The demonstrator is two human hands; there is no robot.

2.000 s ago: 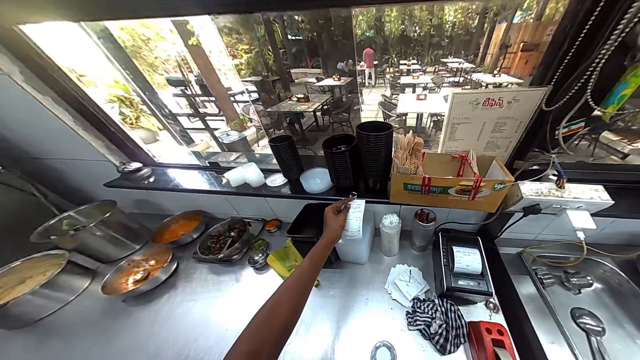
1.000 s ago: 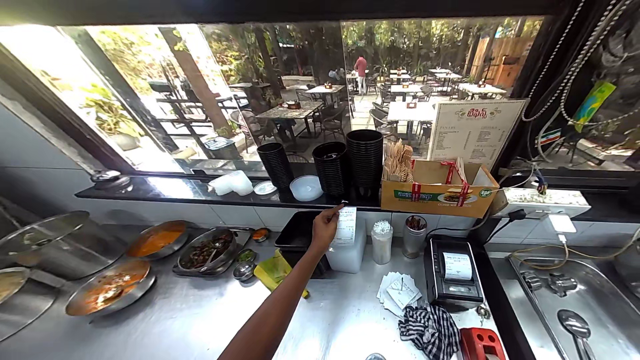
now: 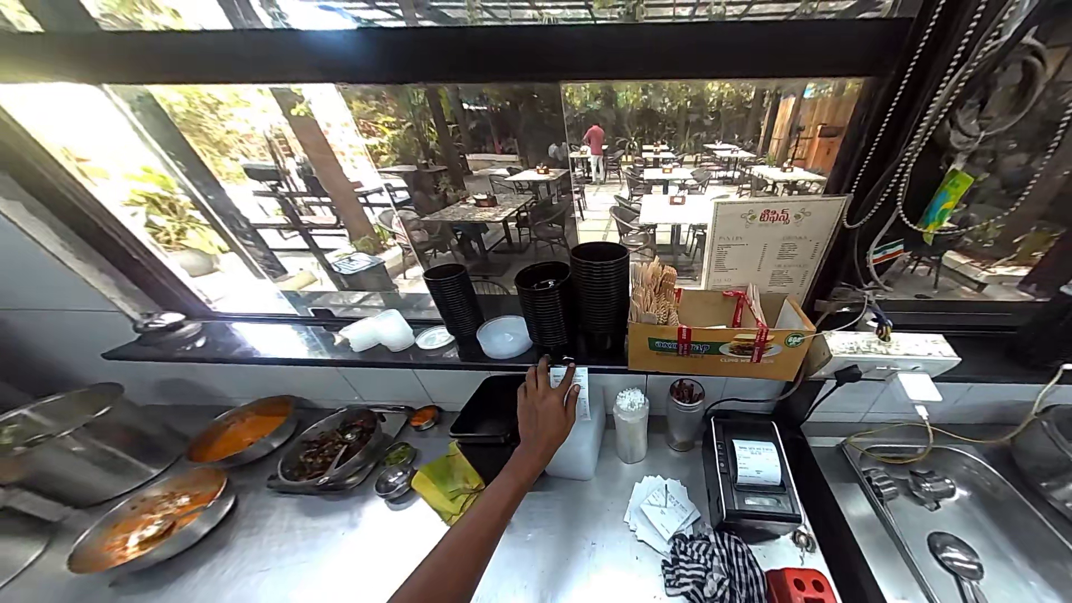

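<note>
My right hand (image 3: 546,412) reaches over the steel counter to the edge of the black window ledge, its fingertips at the top of a printed paper slip (image 3: 573,392). The slip hangs in front of a translucent plastic container (image 3: 578,452). Whether the fingers pinch the slip or only press at it, I cannot tell. Left of the hand is a black plastic tub (image 3: 488,410); stacked black containers (image 3: 544,306) stand on the ledge just above. A green-yellow cloth (image 3: 450,486) lies by the forearm. My left hand is out of view.
Steel bowls of orange curry (image 3: 243,430) and a dish of dark food (image 3: 331,448) stand left. To the right are a jar of white straws (image 3: 631,427), a receipt printer (image 3: 754,477), a checked cloth (image 3: 712,569), a cardboard box (image 3: 720,343) and a steel sink (image 3: 1005,511). A person (image 3: 595,151) stands outside.
My right hand has stayed by the paper slip at the ledge, its fingers now more spread over the slip's top. The view has tilted up somewhat.
</note>
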